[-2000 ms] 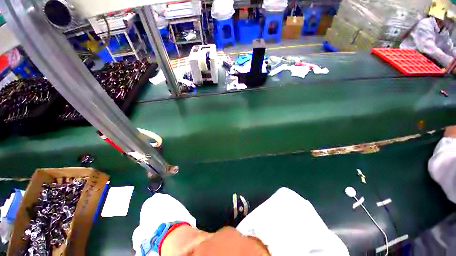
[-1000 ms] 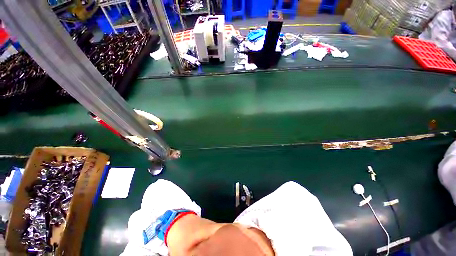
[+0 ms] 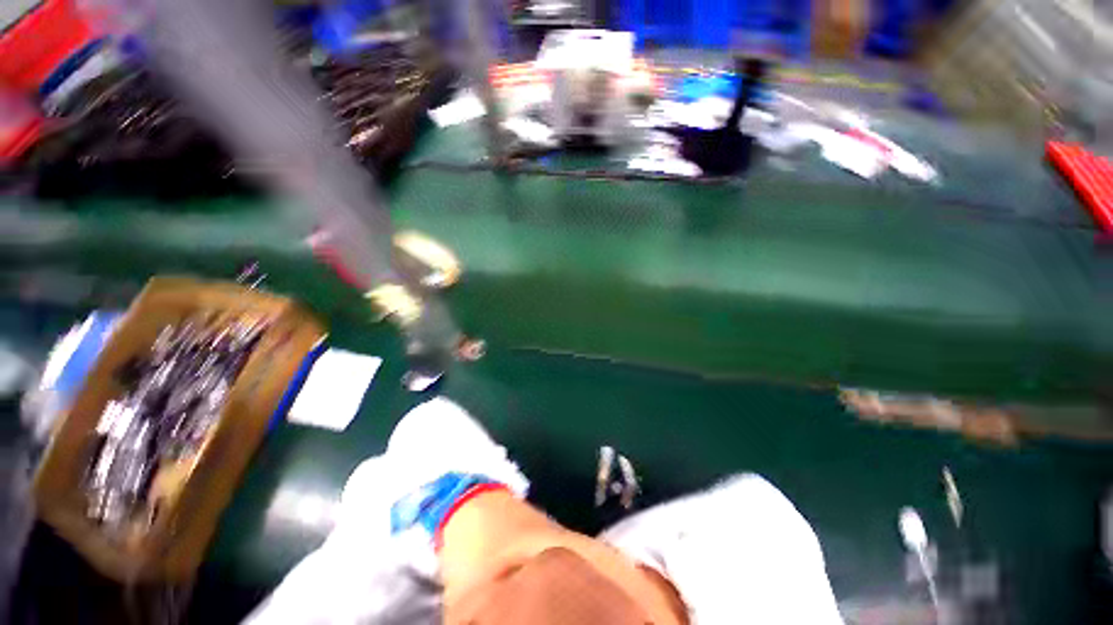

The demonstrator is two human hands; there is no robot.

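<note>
The view is blurred. My left hand (image 3: 513, 568) is at the bottom edge, cut off, with a blue strap (image 3: 430, 503) and a red band on the wrist. My right hand (image 3: 641, 592) is beside it, mostly hidden and cut off by the edge; its white sleeve (image 3: 745, 549) shows. The fingers of both hands are out of sight, so I cannot tell what they hold. Small pale strips (image 3: 616, 476) lie on the dark green surface (image 3: 549, 421) just beyond my hands.
A cardboard box (image 3: 250, 470) heaped with shiny units stands at left, beside a white card (image 3: 334, 390). A metal post (image 3: 287, 134) crosses the upper left. A white-headed cable (image 3: 913, 530) lies at right. A white machine (image 3: 586, 86) and red tray (image 3: 1086, 183) are across the line.
The view has turned left and blurred, so the box, post and strips appear farther right. My hands stay together at the bottom edge.
</note>
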